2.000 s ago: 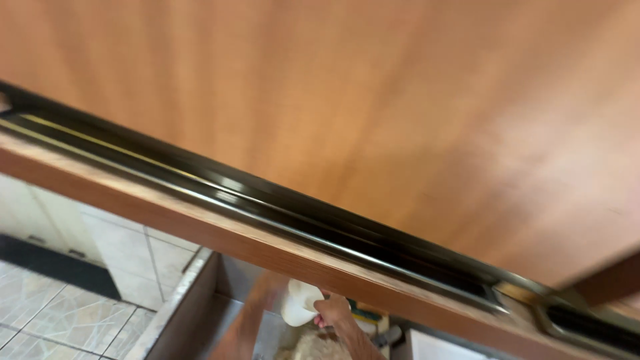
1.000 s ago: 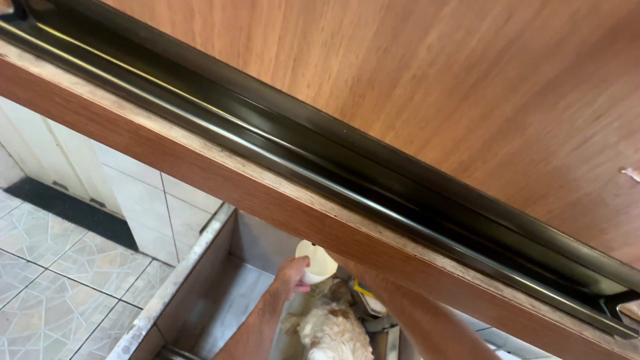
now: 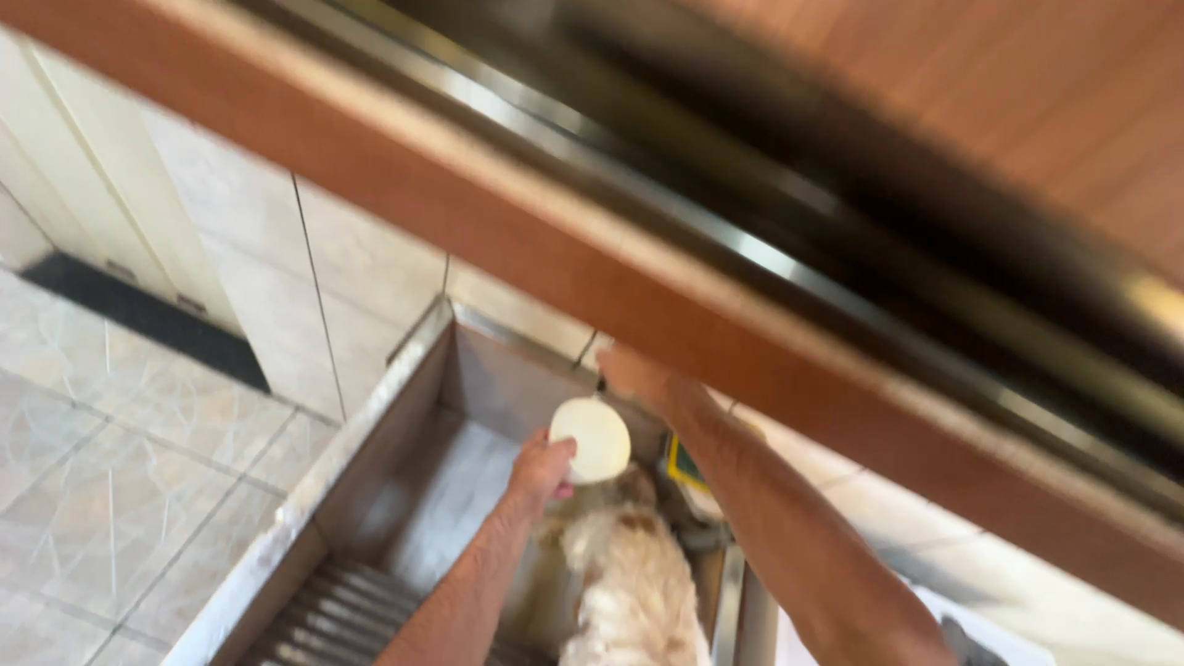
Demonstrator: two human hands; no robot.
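My left hand (image 3: 546, 467) grips a round cream-coloured container (image 3: 592, 440) by its near left side, above a deep basin (image 3: 453, 518). Just below the container, a small dog with wet-looking cream and brown fur (image 3: 634, 583) stands in the basin, its head partly hidden. My right hand (image 3: 638, 370) reaches toward the far wall of the basin; it is blurred and partly hidden by the wooden edge, so its fingers are unclear.
A wooden cabinet panel with a dark metal rail (image 3: 740, 240) crosses the view close above my arms. A ribbed washboard surface (image 3: 324, 610) lies at the basin's near left. A green and yellow item (image 3: 684, 465) is beside my right forearm. Tiled floor (image 3: 120, 518) lies left.
My right hand has moved away from the container toward the far wall. My left hand still holds the container. The view has shifted, showing more of the basin.
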